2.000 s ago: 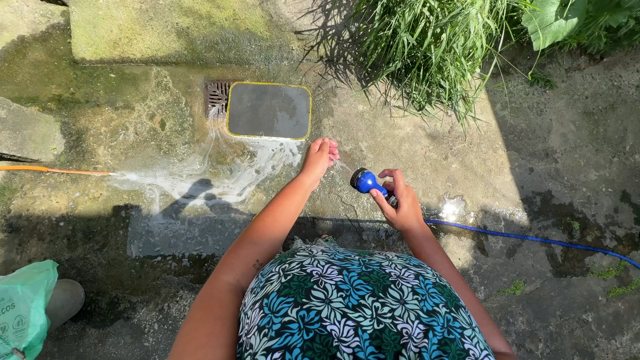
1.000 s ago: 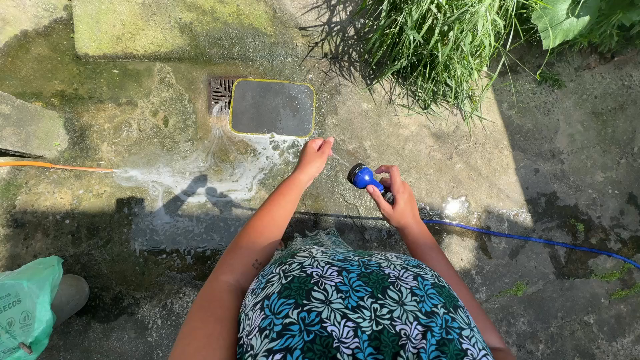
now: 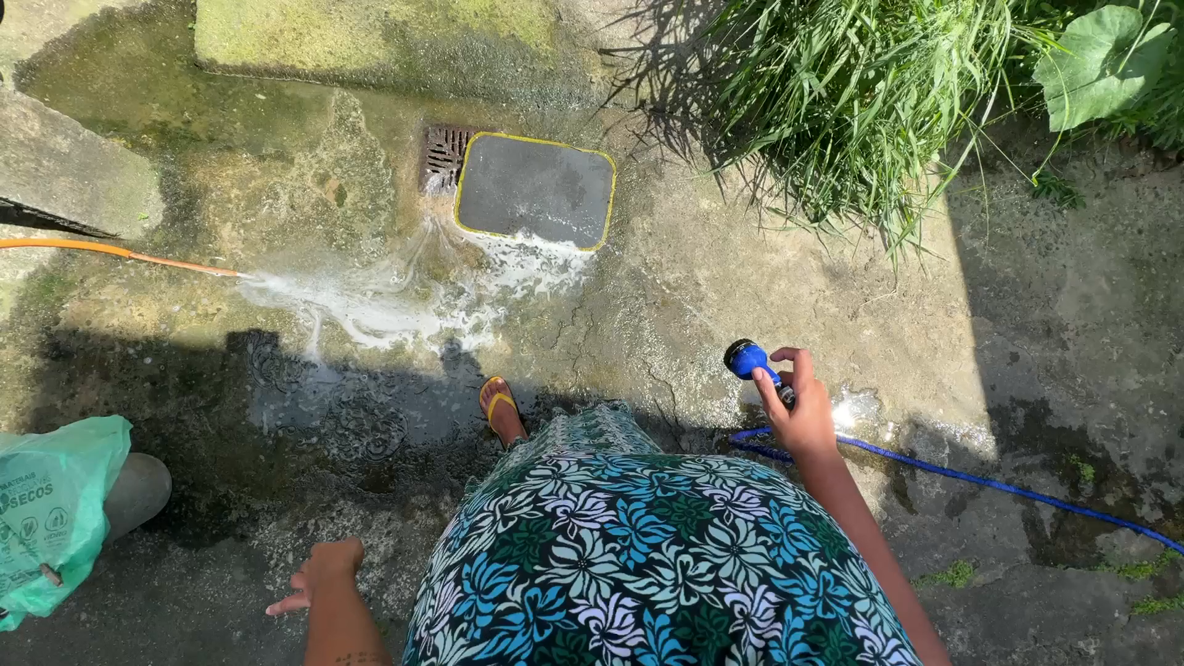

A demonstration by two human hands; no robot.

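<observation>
My right hand (image 3: pixel 803 405) grips a blue spray nozzle (image 3: pixel 747 361) with a black head, pointed to the upper left; a thin spray seems to leave it. A blue hose (image 3: pixel 980 479) runs from below this hand to the right edge. Low on the left, my left hand (image 3: pixel 319 573) is held out beside the patterned dress, fingers apart and holding nothing. A grey mat with a yellow edge (image 3: pixel 536 190) lies on the wet concrete, against a metal drain grate (image 3: pixel 446 155), with foamy water along its lower side. From the left, an orange hose (image 3: pixel 120 252) pours water onto the ground.
A green plastic bag (image 3: pixel 65 509) and a grey rounded object (image 3: pixel 139 495) are at the left edge. Long grass (image 3: pixel 832 111) overhangs the upper right. Concrete slabs (image 3: pixel 370 37) lie at the upper left. My foot in a yellow-strapped flip-flop (image 3: pixel 499 407) shows ahead of the dress.
My left hand has left its place in front of the nozzle and moved down to the left. My foot has come into view. My right hand still holds the nozzle.
</observation>
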